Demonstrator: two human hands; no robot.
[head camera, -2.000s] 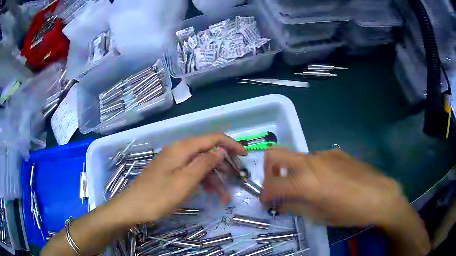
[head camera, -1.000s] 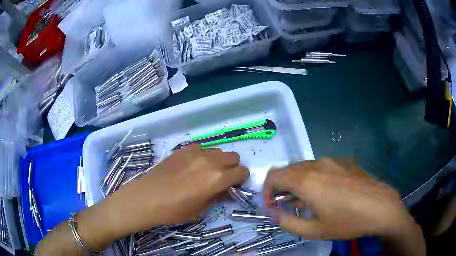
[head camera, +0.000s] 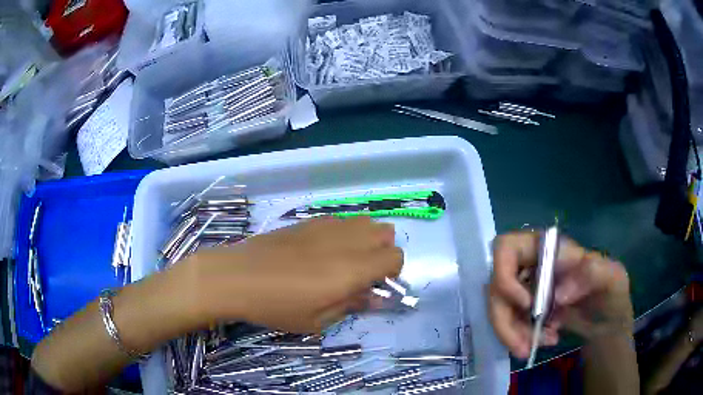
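My left hand (head camera: 308, 266) is over the middle of the white tray (head camera: 479, 231), palm down, fingers curled round metal cylinders whose bright ends (head camera: 399, 293) stick out below the fingertips. My right hand (head camera: 566, 289) is beyond the tray's right wall. It holds one shiny metal cylinder (head camera: 546, 270) upright, with its thin rod pointing down. The green utility knife (head camera: 378, 205) lies in the back of the tray. Loose cylinders (head camera: 293, 362) lie in the tray's front, and a further group (head camera: 208, 224) lies at its left.
A blue tray (head camera: 77, 254) with a few rods adjoins the left. Behind stand a clear box of cylinders (head camera: 223, 104) and a box of small white packets (head camera: 374, 50). Tweezers (head camera: 447, 118) and thin pins (head camera: 516, 113) lie on the green mat (head camera: 570, 170). A black cable (head camera: 682, 139) is at right.
My right hand has moved right, out of the tray, and now holds a cylinder upright. My left hand stays over the tray with cylinders. The knife shows more fully than two seconds ago.
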